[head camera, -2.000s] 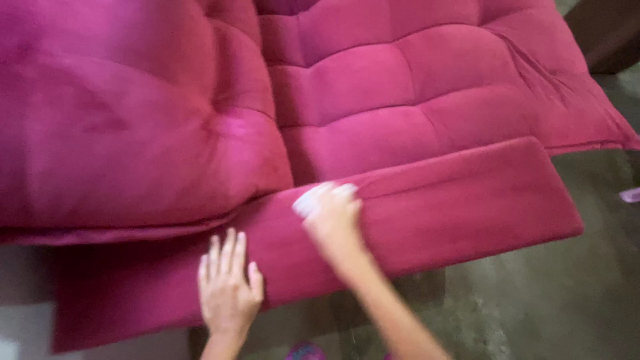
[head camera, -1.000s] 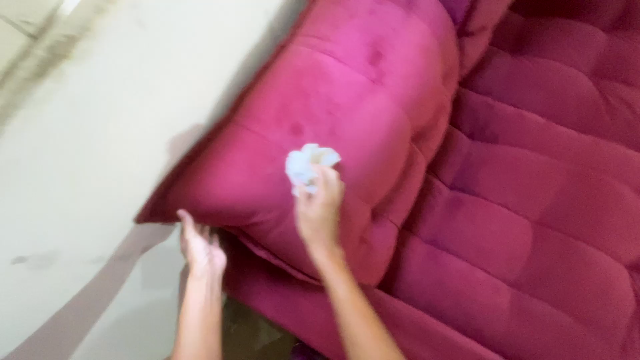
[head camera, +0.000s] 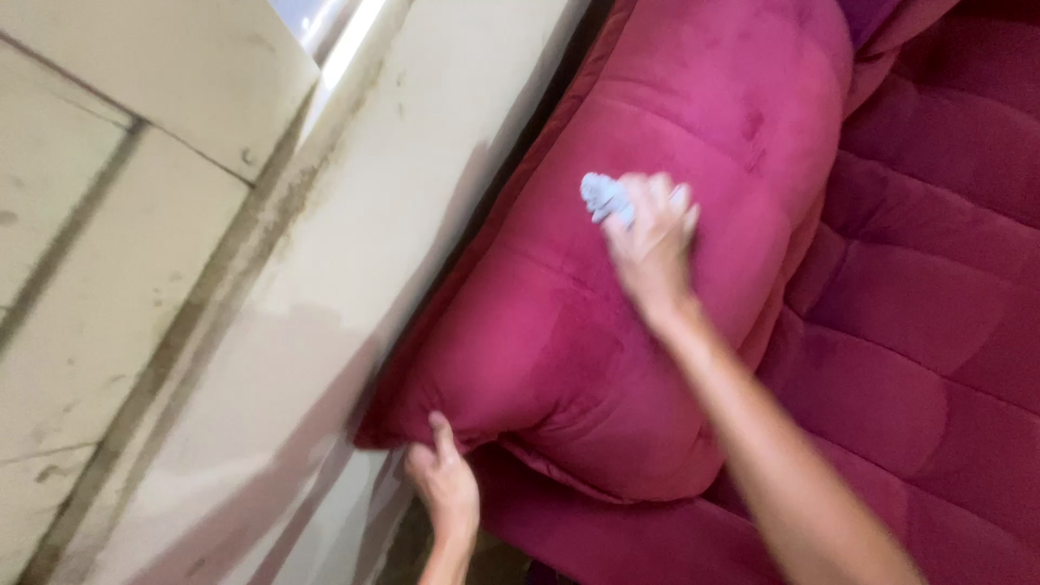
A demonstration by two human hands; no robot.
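My right hand (head camera: 654, 231) is closed around a crumpled pale cloth (head camera: 603, 197) and rests on the tufted magenta back cushion (head camera: 650, 138) of a sofa. Part of the cloth sticks out on the left side of the hand. At the lower left corner of that cushion, my left hand (head camera: 445, 479) grips the edge, thumb on top and the other fingers hidden beneath it. Darker marks show on the cushion's fabric above and to the right of the cloth. The quilted sofa seat (head camera: 902, 349) lies to the right.
A pale wall (head camera: 349, 236) with stains runs close along the back of the sofa. Wooden-looking or painted panels (head camera: 146, 236) stand at the far left. Below the back cushion is the flat magenta armrest (head camera: 585, 528).
Both hands were on the flat armrest two seconds ago; they moved to the back cushion. Since one second ago, my left hand has closed on the cushion's corner. The view has swung toward the wall.
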